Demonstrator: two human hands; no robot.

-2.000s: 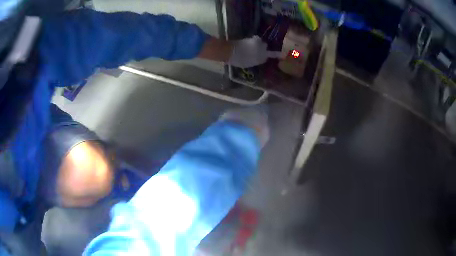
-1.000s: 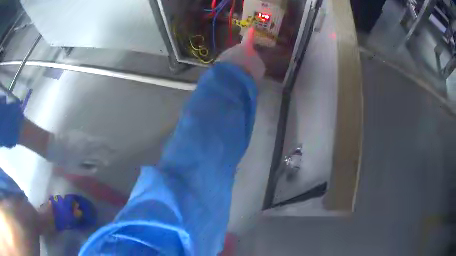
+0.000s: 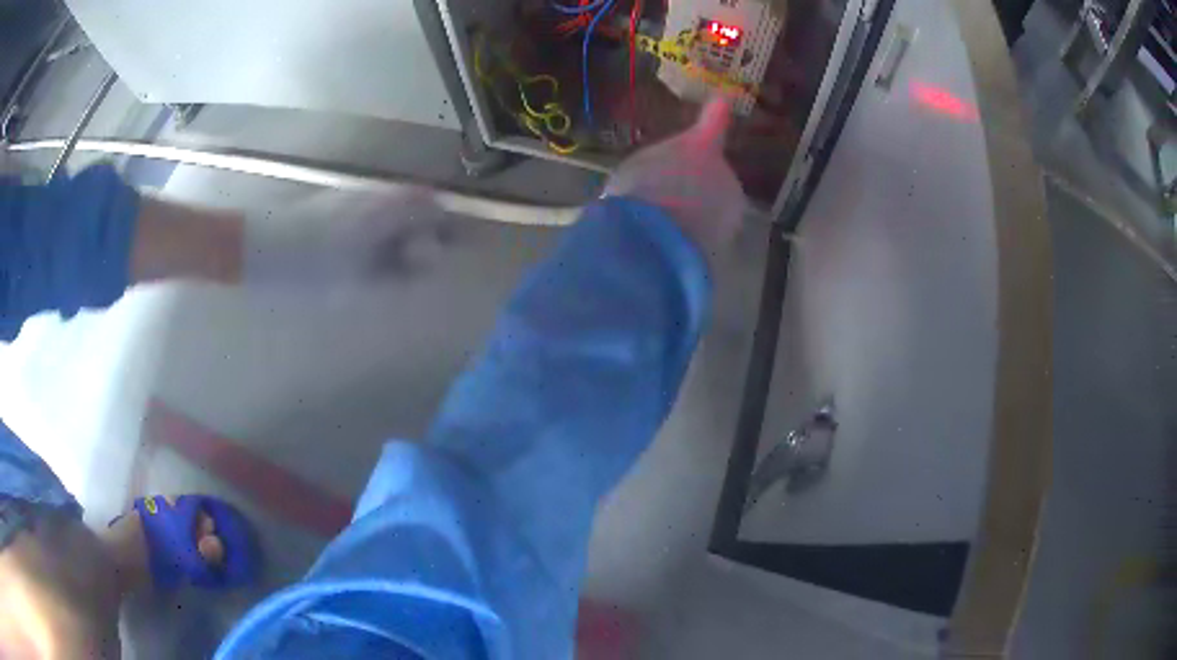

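My left hand (image 3: 678,181), in a pale glove and blurred, reaches up from the bottom in a blue sleeve. Its index finger points at the lower part of a cream inverter drive (image 3: 723,58) with red lit digits. The hand holds nothing visible; whether the fingertip touches the drive I cannot tell. The drive sits inside an open control box (image 3: 452,77) with yellow, blue and red wires (image 3: 590,71). The box door (image 3: 891,348) hangs open on the right, with a shiny metal latch (image 3: 807,451). My right hand is not in view.
Another person's gloved hand (image 3: 342,245) and blue sleeve reach in from the left, blurred. Their knee and blue sandal (image 3: 200,542) are at lower left. A pale rail (image 3: 297,181) runs along the floor. Red floor tape (image 3: 252,471) lies below.
My left hand has moved up from the floor area to the drive. The other person's hand has withdrawn from the box, then moved slightly right again. The view has shifted closer.
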